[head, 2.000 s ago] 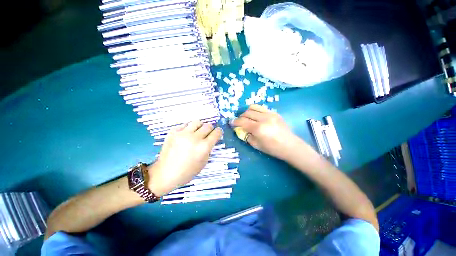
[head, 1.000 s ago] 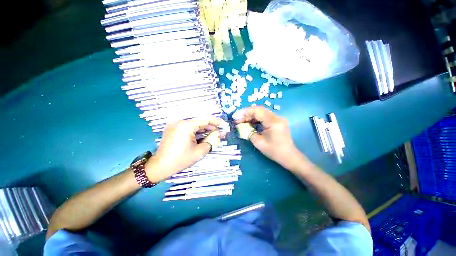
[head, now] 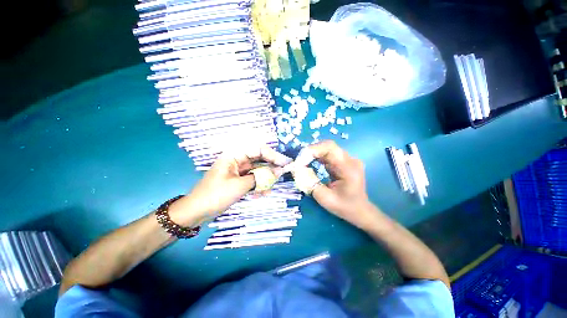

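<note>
A long slanting row of silvery-white metal rods lies on the green bench, with more rods below my hands. Small white plastic pieces lie loose to the right of the row. My left hand and my right hand meet at the row's right edge, fingertips together, with cream-yellow coverings on the thumbs. Something small and pale seems to be between the fingertips, but it is too small and bright to tell what it is or which hand grips it.
A clear bag of white pieces lies beyond the loose pile, beside yellow strips. A short stack of rods lies at right, with rods on a dark tray behind. Bagged rods are at left. Blue crates stand at right.
My hands have come together, fingertips now touching, where a gap showed a second ago. Earlier, my left hand lay lower over the rods and my right hand was at the loose pieces.
</note>
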